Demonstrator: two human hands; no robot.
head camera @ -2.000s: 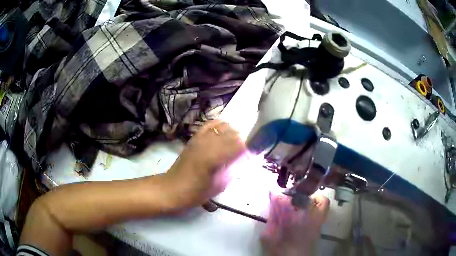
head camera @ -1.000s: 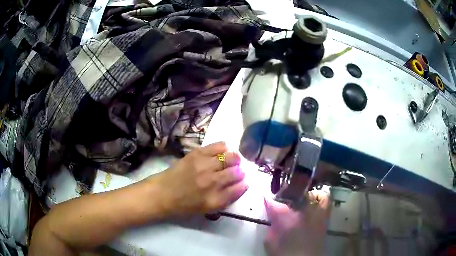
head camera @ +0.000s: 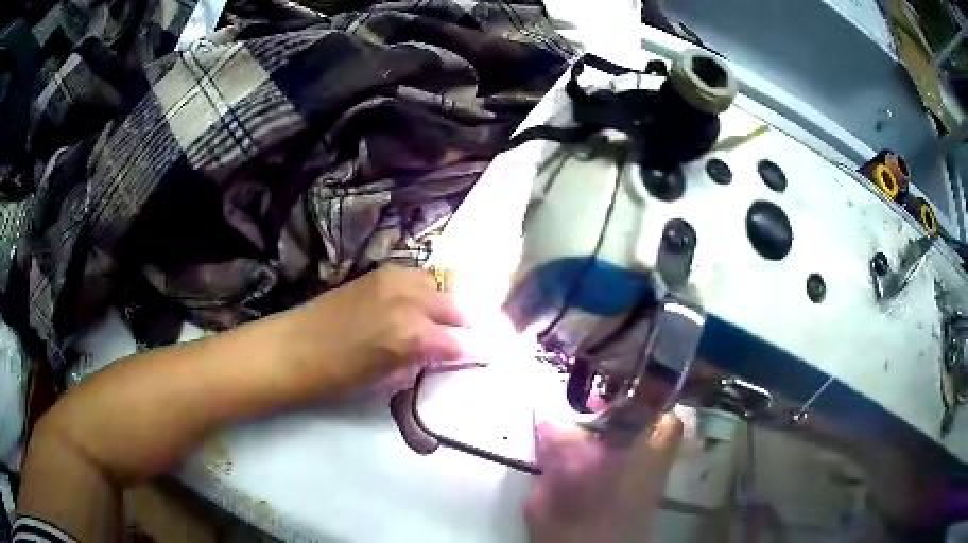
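A white backing piece (head camera: 483,228) runs from beside the plaid heap down toward the needle, its near part washed out by glare. The sewing machine's head (head camera: 626,233) stands right of it. My left hand (head camera: 409,323) lies left of the needle, fingertips in the glare at the piece; its exact grip is hard to tell. My right hand (head camera: 600,477) is blurred and partly under the machine head, fingertips near the presser foot; what it holds is hidden. A dark curved line or rod (head camera: 467,451) shows on the white table surface between the hands.
A large heap of plaid shirt fabric (head camera: 255,117) fills the upper left. A dark knob with a pale hollow top (head camera: 705,81) and black tie rises from the machine head. Thread spools (head camera: 886,178) lie behind the machine at right. A grey ledge (head camera: 817,80) runs behind.
My left hand has moved up and left from its place a second ago, showing more of the dark curved line. My right hand has shifted slightly left. The whole view has shifted a little.
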